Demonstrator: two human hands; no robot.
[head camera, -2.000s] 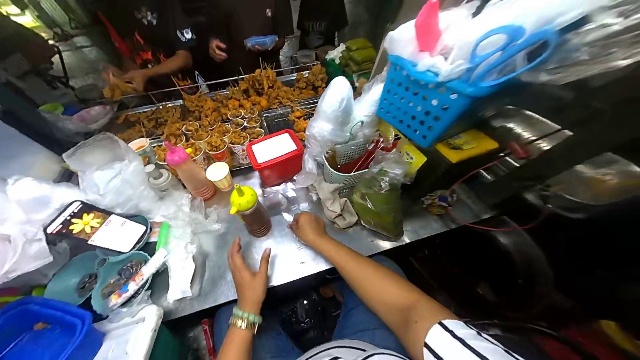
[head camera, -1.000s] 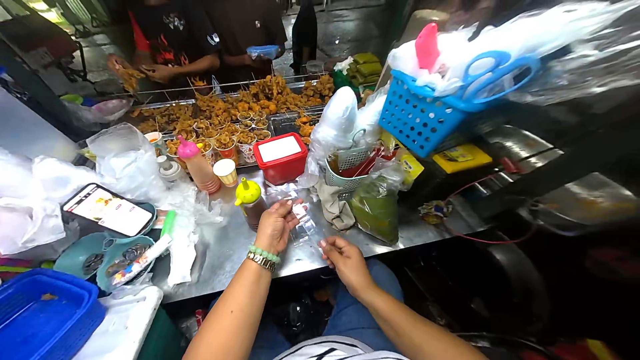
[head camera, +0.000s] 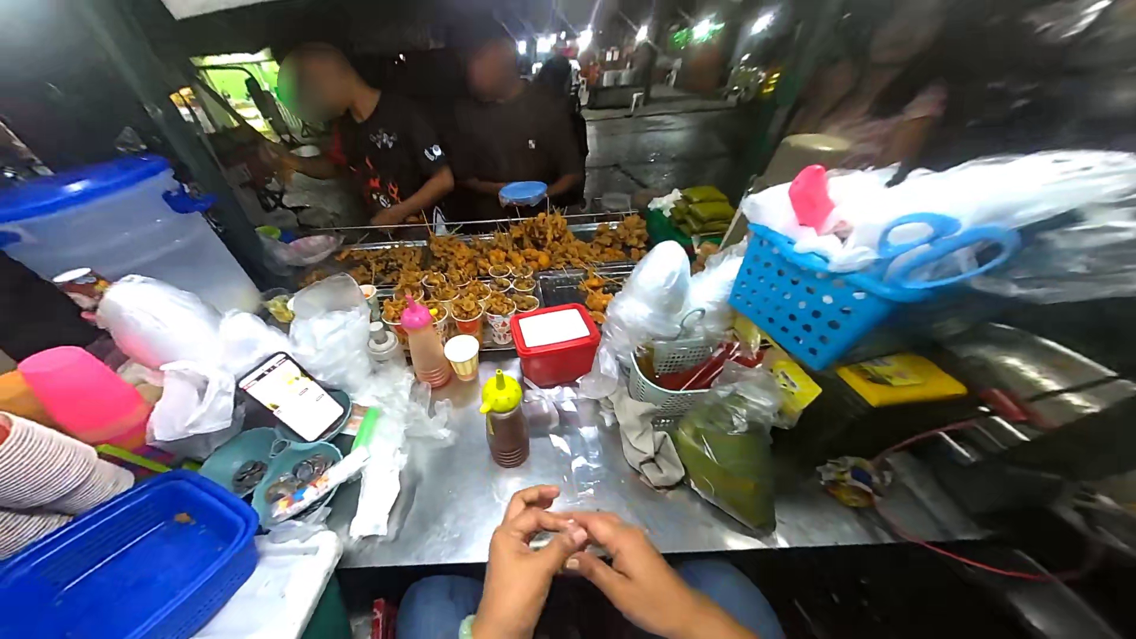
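My left hand (head camera: 530, 561) and my right hand (head camera: 627, 568) meet at the fingertips just over the near edge of the steel counter (head camera: 444, 524). Whether anything small is between the fingers cannot be told. Beyond them a squeeze bottle of brown sauce with a yellow cap (head camera: 507, 423) stands upright. Behind it are a paper cup (head camera: 462, 357), a squeeze bottle with a pink cap (head camera: 426, 346) and a red plastic tub with a white lid (head camera: 556, 344). A clear bag with green contents (head camera: 729, 457) lies to the right of my hands.
Fried food in cups (head camera: 468, 308) and trays lines the back. At left are a phone (head camera: 291, 397), a teal coin dish (head camera: 241, 461), a blue basket (head camera: 133, 559) and stacked cups (head camera: 53, 461). A blue perforated basket (head camera: 799, 297) hangs at right. Two people stand beyond the counter.
My hands, apart two seconds ago, have come together at the fingertips near the counter's edge. The clear plastic seen near my left hand a second ago is not plainly visible there. The view has tilted up.
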